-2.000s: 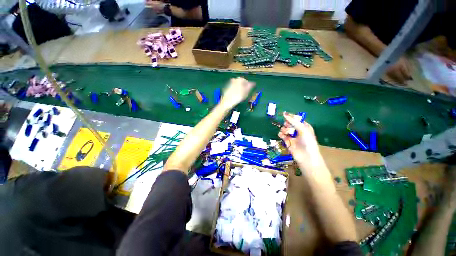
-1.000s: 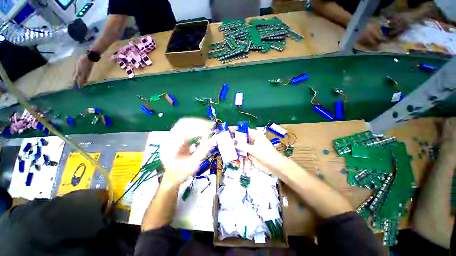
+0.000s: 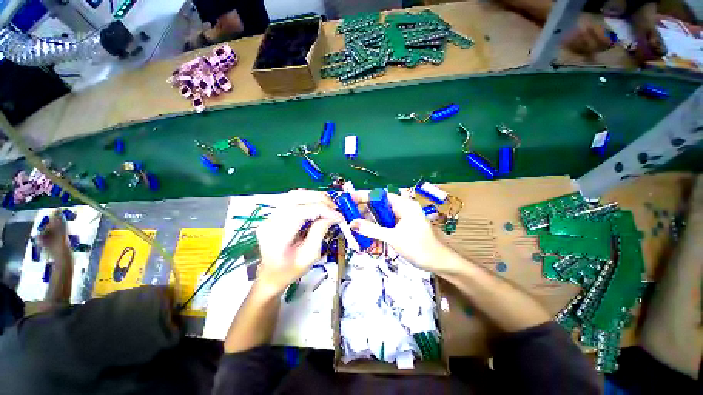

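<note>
My left hand (image 3: 297,238) and my right hand (image 3: 408,230) are close together above the far edge of an open carton (image 3: 337,324). Two blue battery cells are held between them: one (image 3: 351,214) slants between the hands, the other (image 3: 380,207) stands in my right hand's fingers. My left fingertips touch the slanted cell; what else they pinch is too small to tell. White slips (image 3: 385,305) fill the carton. The pile of cells beyond the carton is mostly hidden by my hands. A cell with a white label (image 3: 432,192) and wires lies right of my right hand.
Cells with wires lie spread on the green conveyor belt (image 3: 262,173). Green strips (image 3: 231,251) lie on a white sheet at left, green PCB panels (image 3: 593,247) at right. Pink bundles (image 3: 204,75) and a far carton (image 3: 287,79) stand across the belt. Another person's hand (image 3: 55,235) is at far left.
The white faces on the two held cells no longer show; blue sides face me now. Cells on the belt have shifted slightly left in view. Another person's hand has appeared at far left.
</note>
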